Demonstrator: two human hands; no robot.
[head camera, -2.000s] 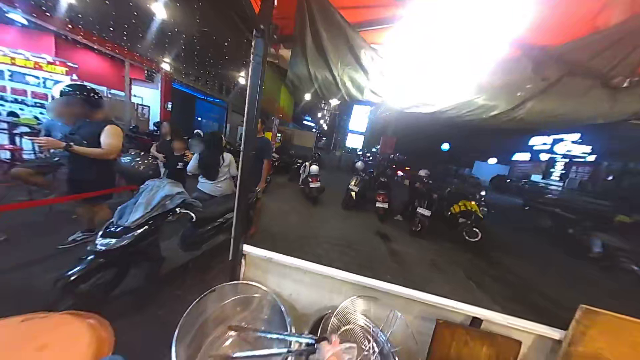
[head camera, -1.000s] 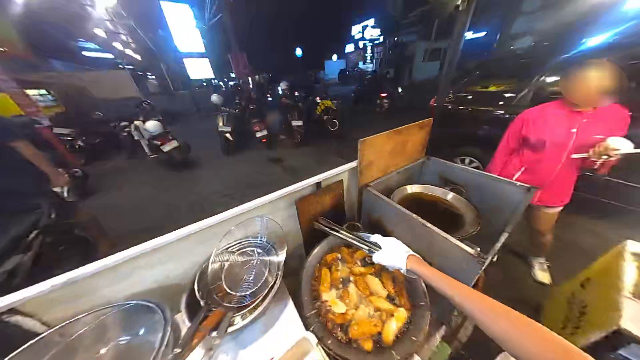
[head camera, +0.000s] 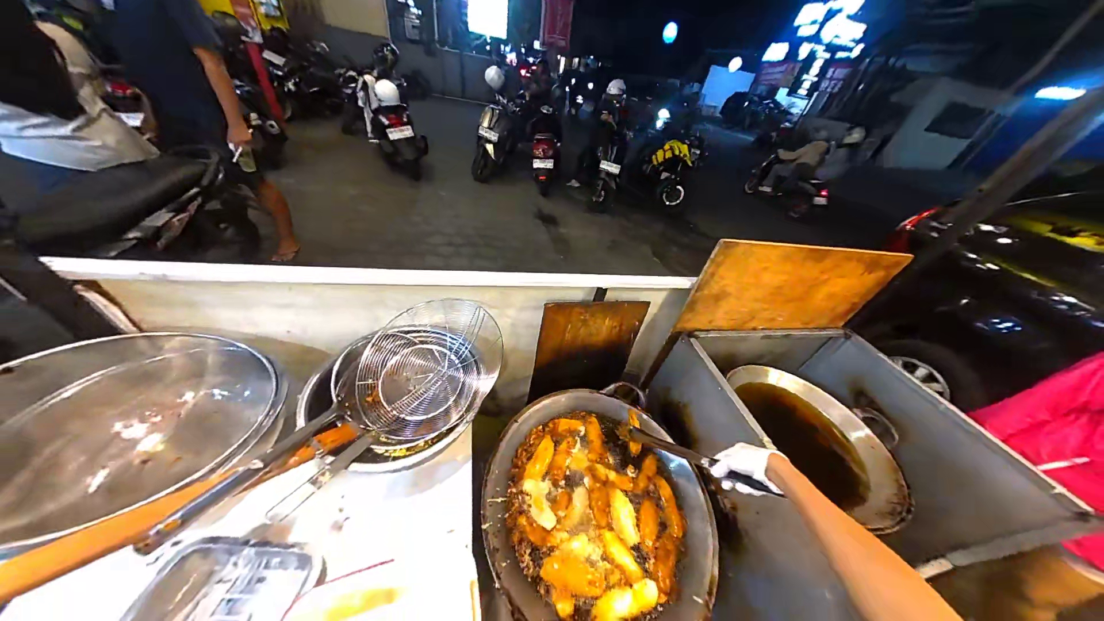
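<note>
My right hand (head camera: 745, 468), in a white glove, grips metal tongs (head camera: 671, 446) at the right rim of a wide frying pan (head camera: 709, 552). The tongs' tips are at a browned piece near the pan's upper right. Many golden and paler fritters (head camera: 623, 517) lie in bubbling oil in the pan. Left of it, round wire skimmers (head camera: 423, 379) rest across a metal pot (head camera: 315, 397), their handles pointing toward me. A second pan (head camera: 888, 483) of dark oil sits in a metal enclosure on the right. My left hand is out of view.
A large round mesh strainer (head camera: 155, 414) and a clear plastic container (head camera: 224, 582) stand left. Wooden boards (head camera: 793, 285) rise behind the pans, along with a white-edged counter wall (head camera: 345, 274). A person in pink (head camera: 1048, 423) is at the right edge; another stands left beyond the wall, near a parked motorcycle (head camera: 112, 194).
The tongs have moved from the pan's back rim to its upper right, and my right hand has moved to the right of the pan. The view has swung considerably.
</note>
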